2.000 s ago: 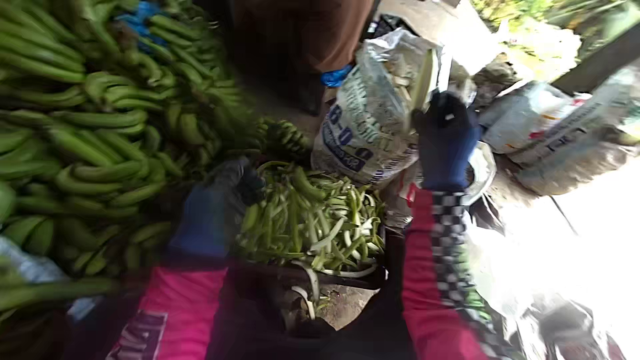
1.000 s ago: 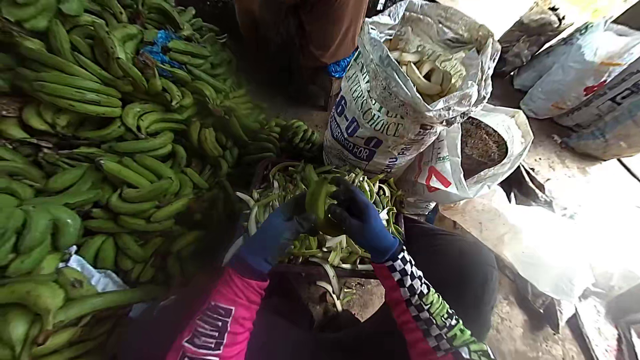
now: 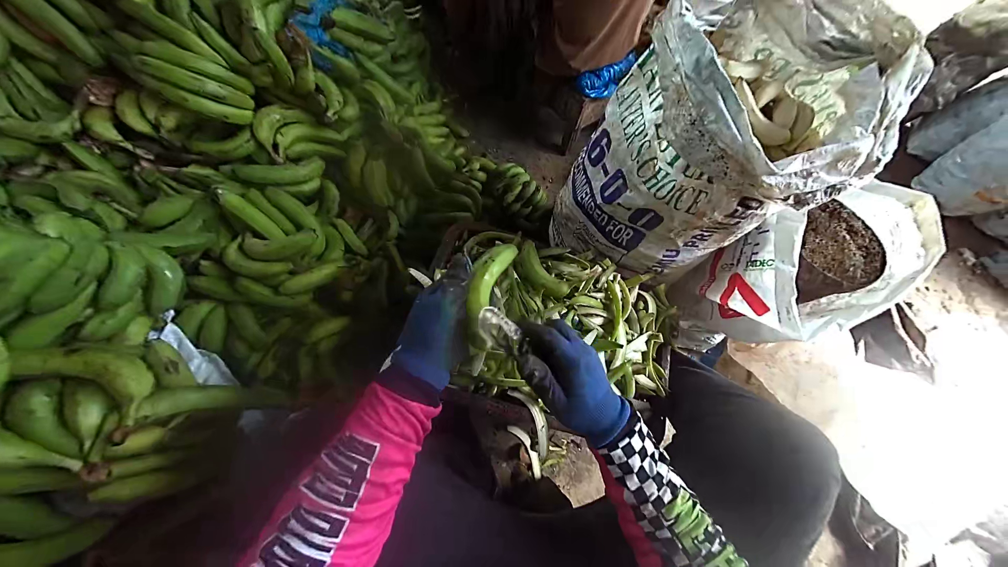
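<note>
My left hand (image 3: 435,323), in a blue and dark glove, holds a green banana (image 3: 490,277) upright over a container of peels. In my right hand (image 3: 571,374), gloved the same way, is a small knife or peeler (image 3: 500,329), its metallic end against the banana's lower part. Green and pale peels (image 3: 622,315) fill the container below my hands, and another green banana (image 3: 542,272) lies on them. The container's edge is mostly hidden. Peeled bananas (image 3: 768,110) lie inside the large woven plastic sack (image 3: 654,173) beyond my right hand.
Large bunches of green bananas (image 3: 260,213) are heaped along the left. A second white sack (image 3: 736,291) with dark granular matter stands at the right, with more sacks (image 3: 965,150) behind. Another person's brown-clothed leg (image 3: 594,35) is at the top. Loose peels (image 3: 539,429) hang near my legs.
Two seconds ago my right hand was raised by the large sack with a pale, long piece; it came back to my left hand over the peels. The green banana now stands clear, with the tool against it.
</note>
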